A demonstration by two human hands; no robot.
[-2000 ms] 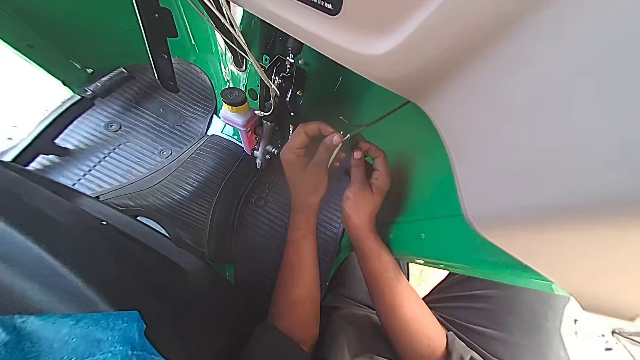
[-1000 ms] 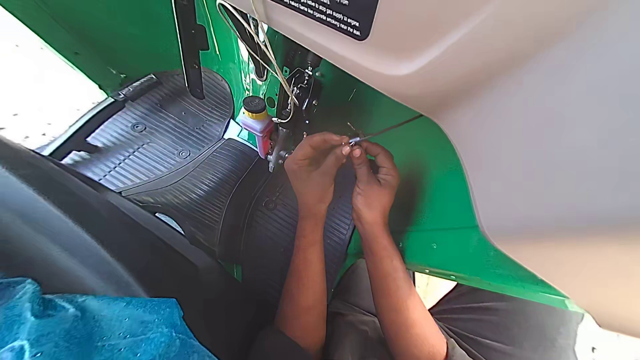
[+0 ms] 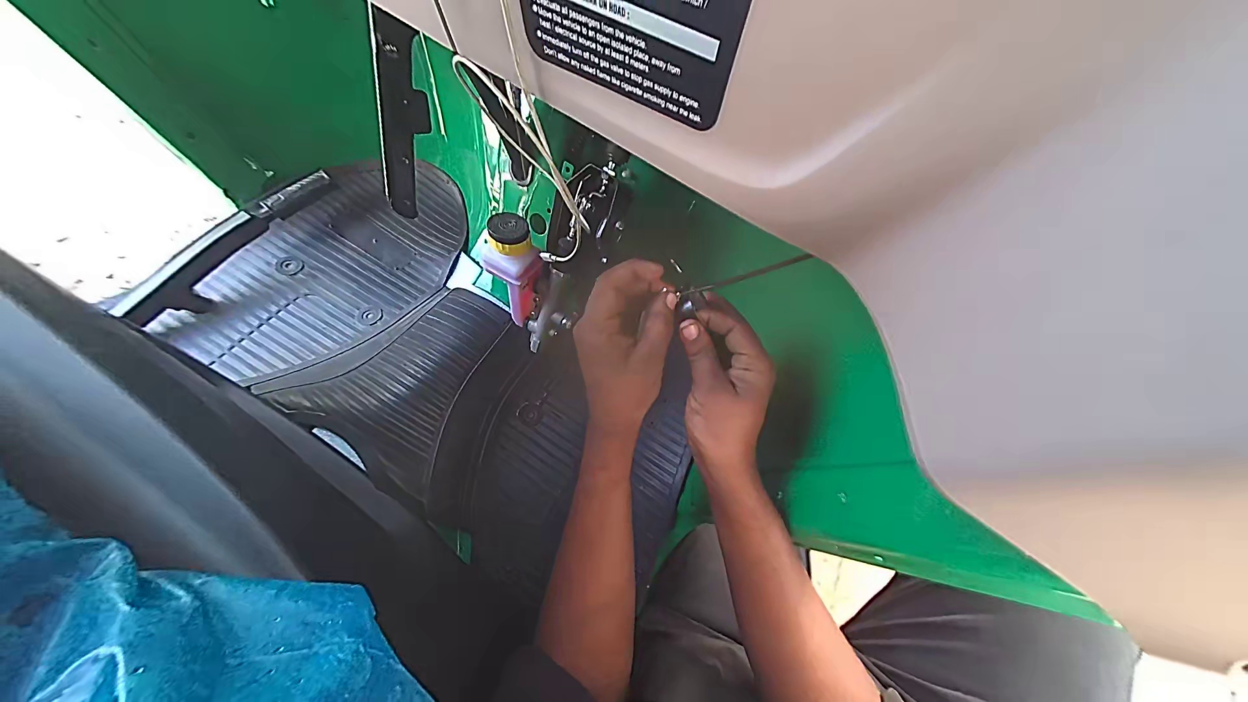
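Both hands meet in front of the green body panel (image 3: 848,380). A thin dark cable (image 3: 756,273) runs from the edge of the beige panel down to my fingertips. My left hand (image 3: 624,341) pinches the cable's end between thumb and finger. In my right hand (image 3: 726,361), just beside it, a small dark shiny piece (image 3: 688,308) sits between thumb and fingers; its exact kind is too small to tell. Left of the hands is a brake fluid reservoir (image 3: 510,249) with a black and yellow cap and pinkish fluid.
Pale cables (image 3: 531,132) hang by a metal pedal mechanism (image 3: 595,195). A black bracket (image 3: 398,117) hangs further left. Ribbed rubber mats (image 3: 331,263) cover the floor. The beige panel (image 3: 1024,214) overhangs at right, bearing a printed label (image 3: 639,49). Blue plastic sheeting (image 3: 195,634) lies at lower left.
One second ago the fingertips of both hands were together on a small shiny piece at the cable; now they are slightly apart. The view has shifted a little.
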